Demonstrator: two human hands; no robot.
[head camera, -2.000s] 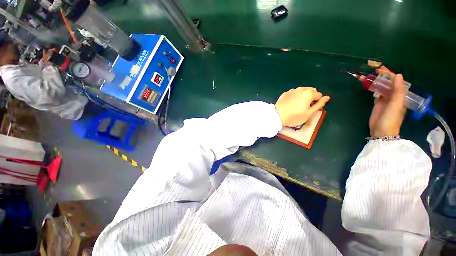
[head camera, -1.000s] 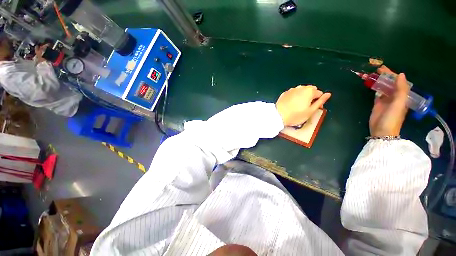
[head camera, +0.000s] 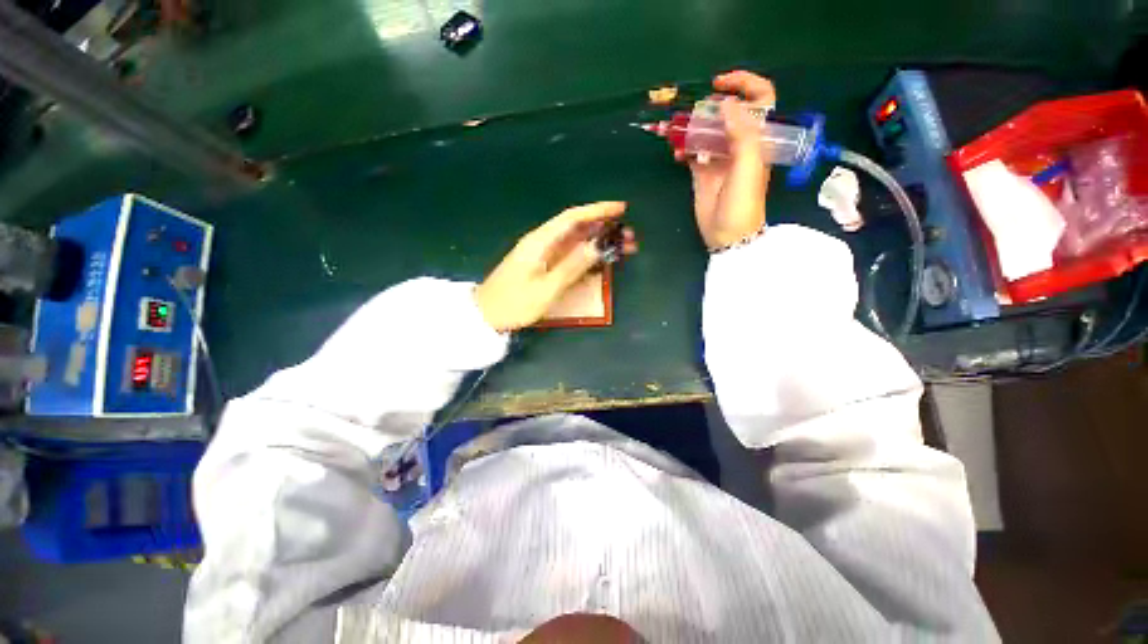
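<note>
My left hand (head camera: 548, 267) holds a small black electronic module (head camera: 609, 243) between thumb and fingers, above the upper part of a square pad fixture (head camera: 582, 302). The pad is whitish with an orange-red border, and my hand covers part of it. My right hand (head camera: 734, 170) grips the dispensing syringe (head camera: 715, 136), with its red end and needle pointing left. The needle tip is apart from the module. A blue adapter (head camera: 810, 147) and a clear air hose (head camera: 890, 189) join the syringe's rear.
A blue control box (head camera: 161, 315) with lit displays stands at left, and a blue controller (head camera: 925, 189) at right beside a red parts bin (head camera: 1112, 267). A crumpled white wipe (head camera: 841, 199) lies near the hose. Black units (head camera: 461, 32) lie across the bench. A metal post (head camera: 151, 107) rises upper left.
The view has swung right, bringing the right controller and red bin into sight. My left hand has lifted and now holds a black module. My right hand still holds the syringe.
</note>
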